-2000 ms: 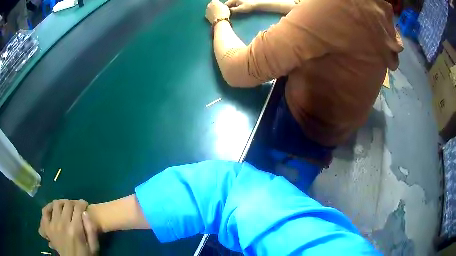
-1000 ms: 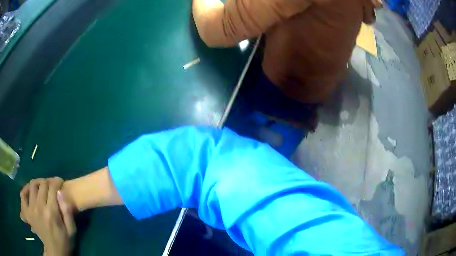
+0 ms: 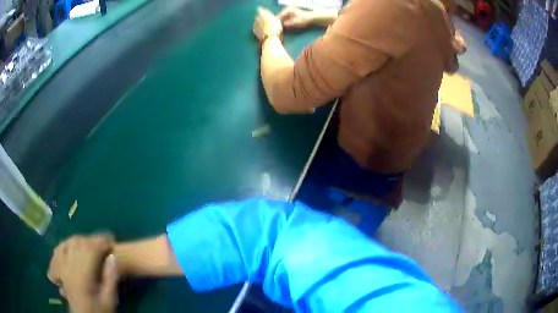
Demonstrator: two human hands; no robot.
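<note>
My right arm in a bright blue sleeve reaches from the lower right over the green bench. My left hand comes up from the bottom edge at the lower left and is folded over my right hand. Both hands are bare and slightly blurred. My right hand is mostly hidden under the left, so its fingers cannot be told apart. No carton is in either hand. Small tan strips lie on the bench, one beside the hands and one further off.
A neighbouring worker in an orange-brown top sits ahead at the bench edge, hands near a white stack. A whitish post with yellow-green tape stands left of my hands. Brown cartons stand at the far right.
The camera view has swung, so the bench and worker sit lower and further right than one second ago. The neighbour's hands and a white stack now show. My hands stay clasped.
</note>
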